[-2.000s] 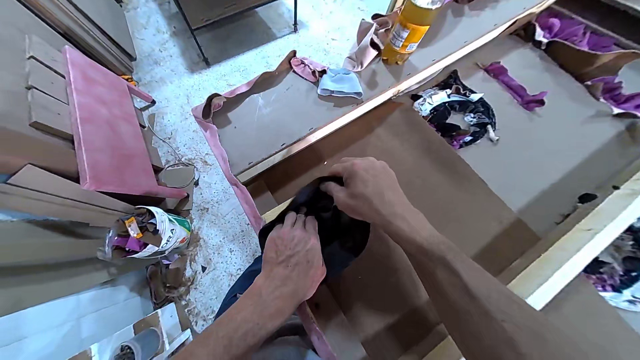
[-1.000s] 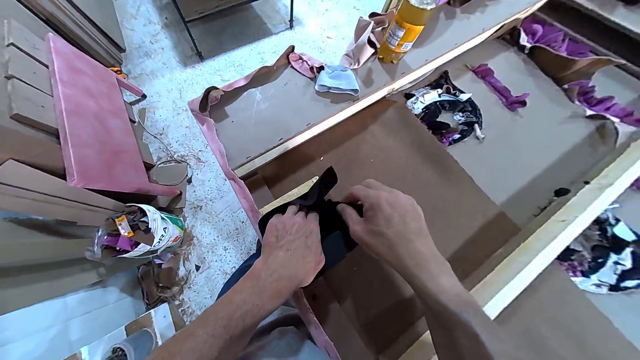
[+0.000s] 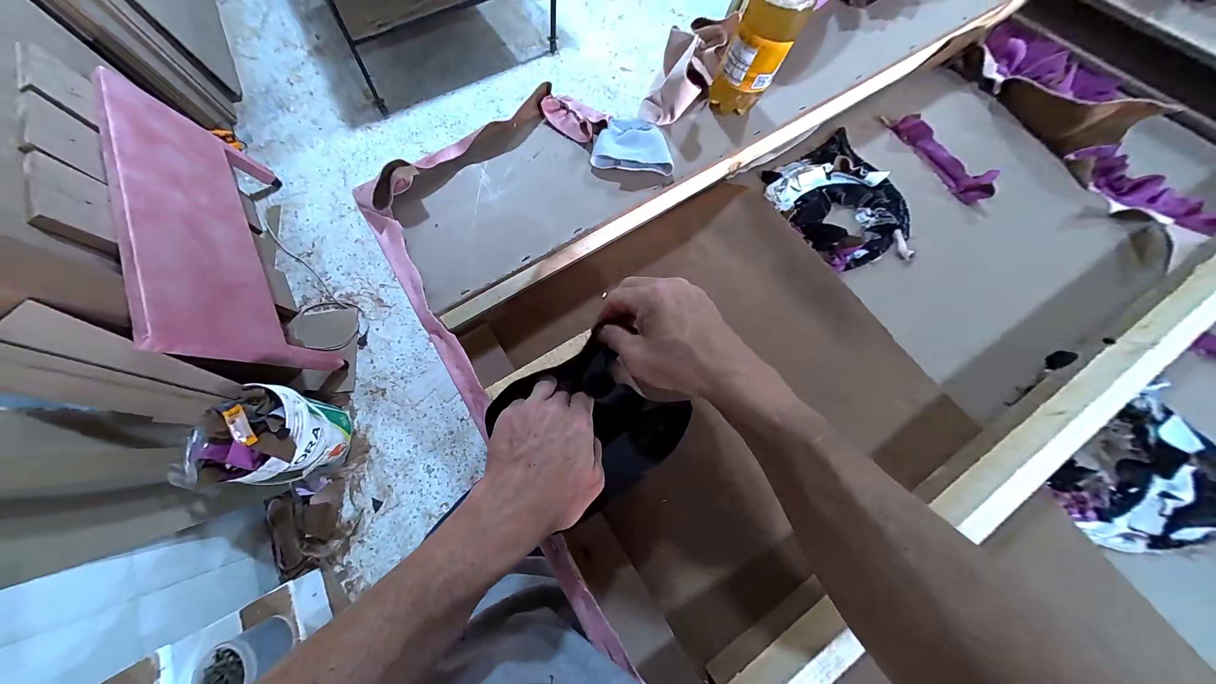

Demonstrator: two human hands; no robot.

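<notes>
Both hands are on a piece of black material [image 3: 632,437], perhaps plastic or fabric, above the near corner of a wooden furniture frame [image 3: 836,627]. My left hand [image 3: 546,451] presses on its left part with curled fingers. Its upper edge is pinched between the thumb and fingers of my right hand [image 3: 660,337]. The black piece has a rounded outline and a shiny lower part. Pink fabric [image 3: 432,323] runs along the frame's edge, left of the hands. Brown board lines the frame's inside under the hands.
Bundles of black, white and purple scraps [image 3: 879,214] lie on the board at right, by a purple strip [image 3: 940,157]. A bottle of yellow liquid [image 3: 755,57] stands near a light blue cloth piece [image 3: 632,147]. At left are a pink upholstered panel [image 3: 190,218] and a scrap-filled bucket [image 3: 318,437].
The black piece has changed shape: a flap stood up from it one second ago, and now it lies more spread out. My right hand has moved up along its edge.
</notes>
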